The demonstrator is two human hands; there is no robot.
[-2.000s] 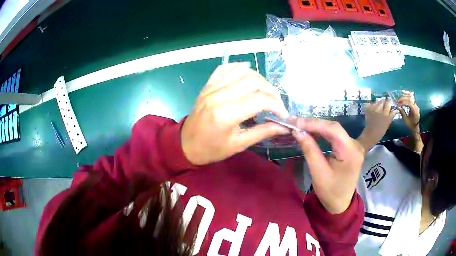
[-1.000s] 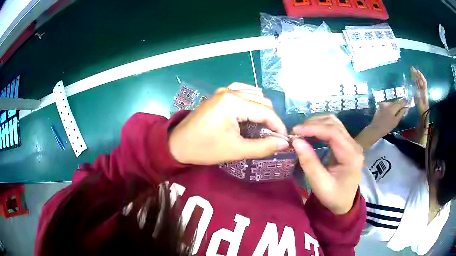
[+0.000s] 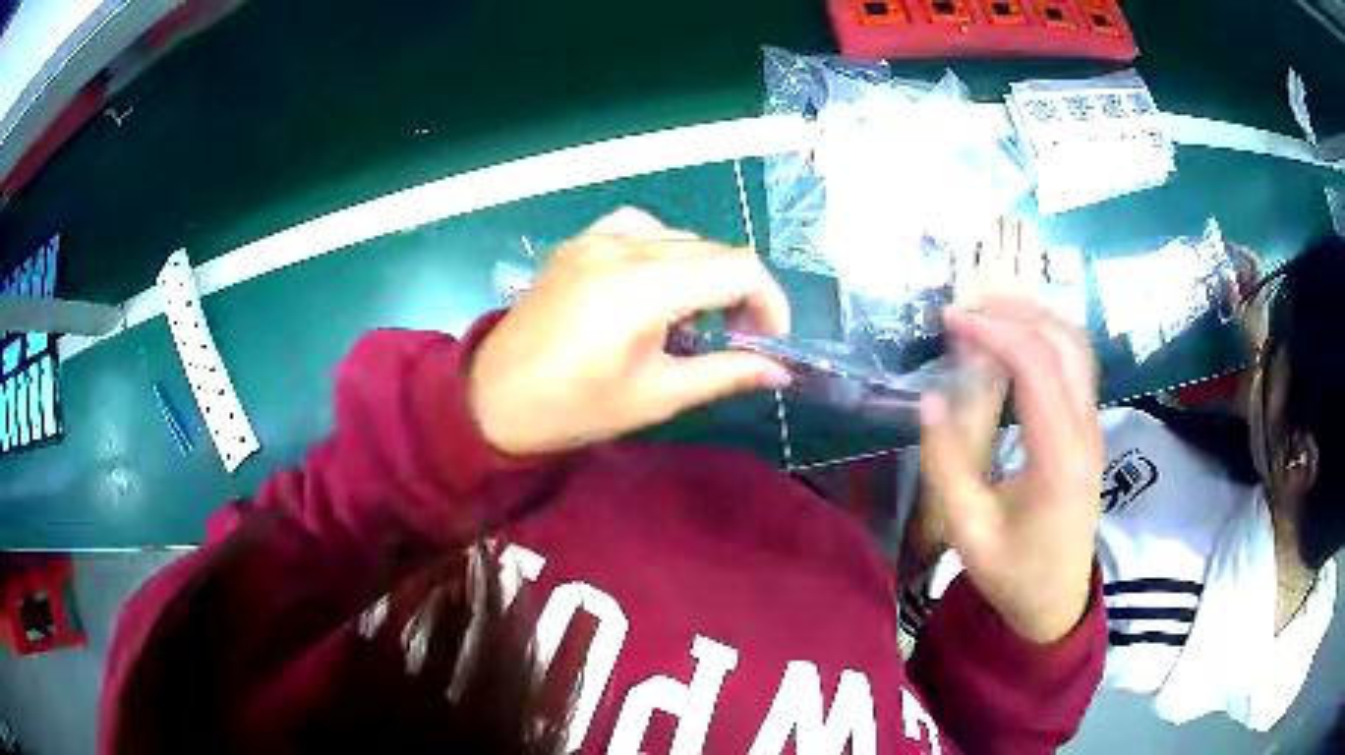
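A thin panel in clear plastic [image 3: 833,366] is seen nearly edge-on in front of my chest, above the bench edge. My left hand [image 3: 634,332] holds its left end between thumb and fingers. My right hand [image 3: 1018,428] is at its right end, blurred, with the thumb close to the plastic; whether it grips is unclear. A crinkled clear bag [image 3: 804,162] lies on the bench beyond, beside an overexposed white pile [image 3: 922,170]. The panel's faces are mostly hidden by the edge-on view and my fingers.
A coworker in a white shirt [image 3: 1165,590] sits at the right, one hand near a shiny bag [image 3: 1165,295]. A bagged light panel [image 3: 1092,140] and red tray [image 3: 988,30] lie beyond. A perforated white strip [image 3: 205,362] and blue stick [image 3: 173,418] lie left.
My hands have moved apart, with the panel now stretching between them. The patterned panels seen below and left of my hands a second ago no longer show there. The coworker's hands have moved.
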